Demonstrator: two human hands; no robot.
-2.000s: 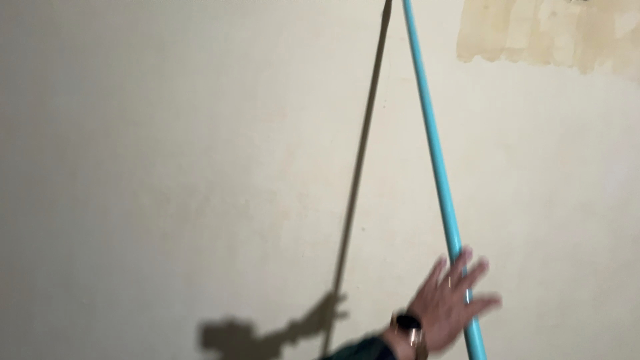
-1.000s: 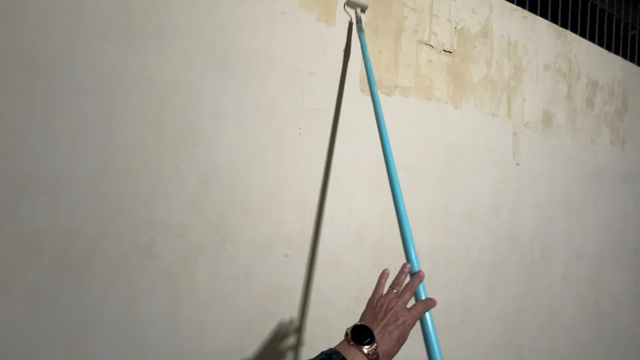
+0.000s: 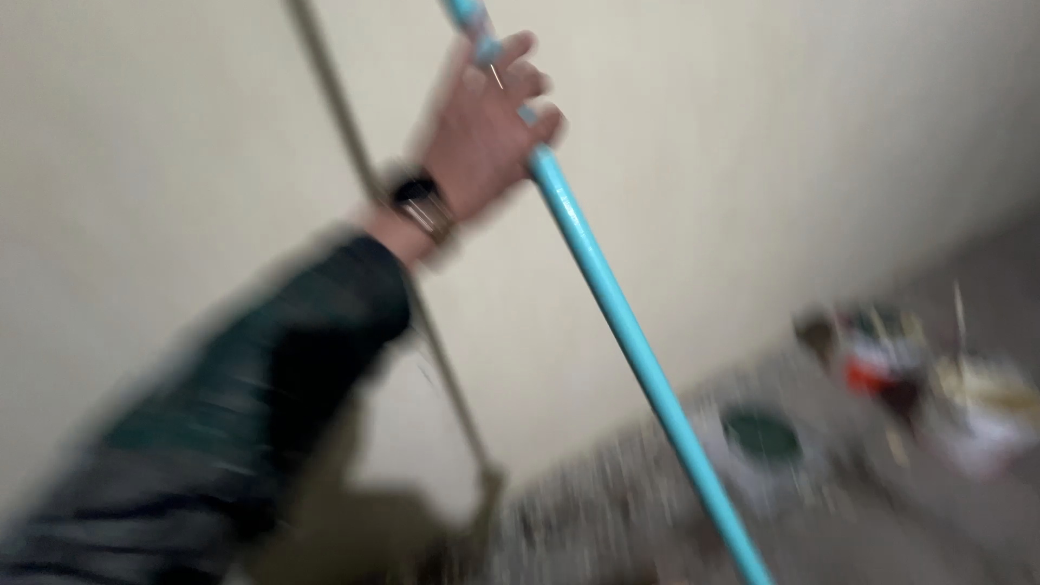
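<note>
A blue pole (image 3: pixel 613 301) slants from the top middle down to the bottom edge, right of centre. My left hand (image 3: pixel 491 122), with a watch (image 3: pixel 424 207) at the wrist and a ring, is curled around the pole near its upper visible part. Both ends of the pole lie outside the view. Motion blurs the fingers. My right hand is out of sight. Behind the pole stands a pale wall (image 3: pixel 691 162), which bears the dark shadow of the pole and of my arm.
On the grey ground (image 3: pixel 601 512) at the wall's foot lies a round green thing (image 3: pixel 761 435), perhaps a lid. Farther right is a blurred group of objects, one with an orange-red part (image 3: pixel 868 375). Rough debris seems to line the wall's base.
The view has swung down from the upper wall, so the ground now shows. My left hand had its fingers spread against the pole earlier; now they curl around it.
</note>
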